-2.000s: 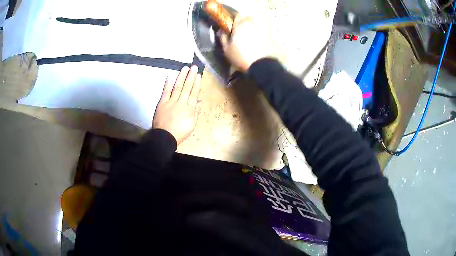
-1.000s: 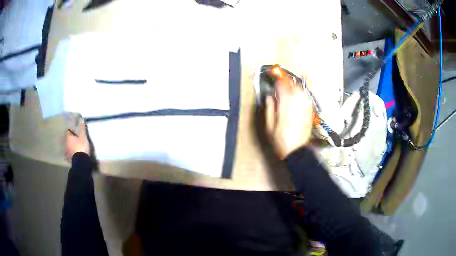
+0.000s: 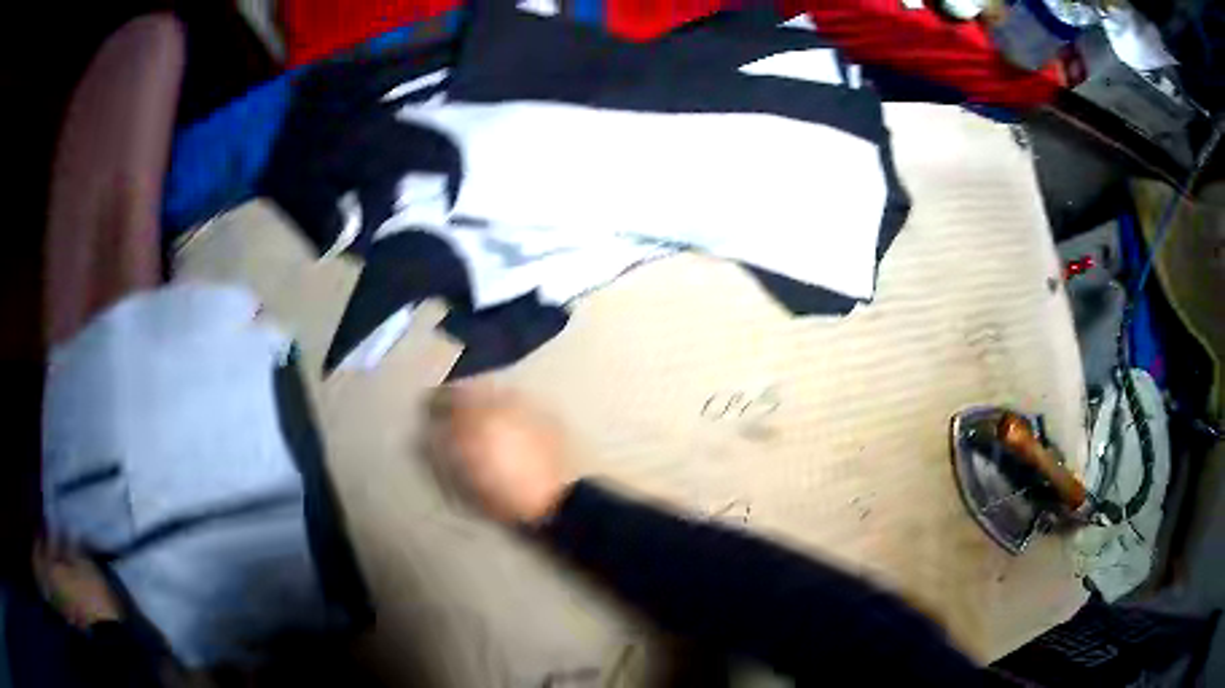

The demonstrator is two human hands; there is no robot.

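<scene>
A white garment panel (image 3: 202, 444) with black lines and a black edge band lies at the table's left edge. My left hand (image 3: 78, 587) is at its lower left edge, small and dim; its fingers are too unclear to tell a grip. My right hand (image 3: 497, 450) is blurred over the middle left of the table, away from the iron, holding nothing that shows; its fingers look curled, but their state is unclear. The steam iron (image 3: 1017, 477) stands at the right, untouched. A stack of black and white panels (image 3: 672, 168) lies at the far side.
The tan pressing table (image 3: 806, 403) has handwritten marks. Red cloth (image 3: 356, 27) and blue cloth (image 3: 229, 155) lie behind it. A pinkish padded shape (image 3: 114, 175) stands at the far left. A crumpled pale cloth (image 3: 1122, 538) and the hose are beside the iron.
My right hand has let go of the iron and moved left. The panel and my left hand have moved to the left edge. The view has shifted, showing the far stack.
</scene>
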